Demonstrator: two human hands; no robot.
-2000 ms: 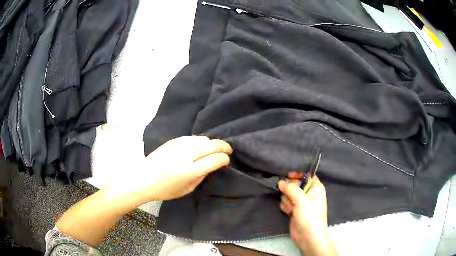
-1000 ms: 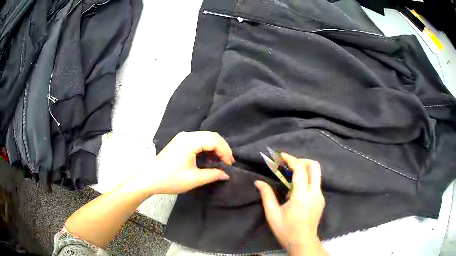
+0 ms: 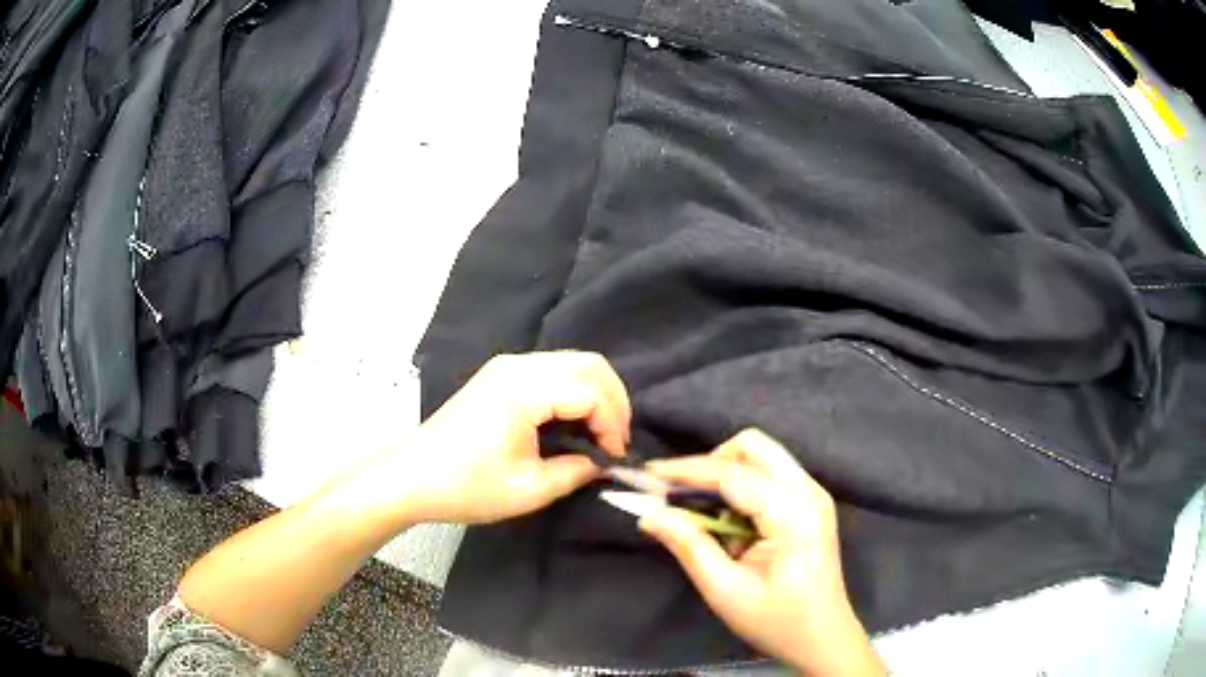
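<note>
A dark grey zip sweatshirt (image 3: 846,265) lies spread in front of me, with a whitish stitched line at right and a zipper line with a pale slider at the top. My left hand (image 3: 522,437) pinches a fold of the cloth between thumb and fingers. My right hand (image 3: 761,542) holds the thread snips (image 3: 721,521), with yellow and dark blue handle. Their silver blades point left at the pinched fold, close to my left fingertips. Any thread there is too small to see.
A pile of grey garments (image 3: 185,238) with zips and a pale pull hangs over the table edge at left. The white table (image 3: 410,146) shows between pile and sweatshirt. Dark items and a yellow strip (image 3: 1153,103) lie at upper right. Speckled floor (image 3: 357,615) shows below.
My right hand has moved left and turned the snips from pointing up to pointing left, at the fold. My left hand has stayed near the same place, still pinching cloth.
</note>
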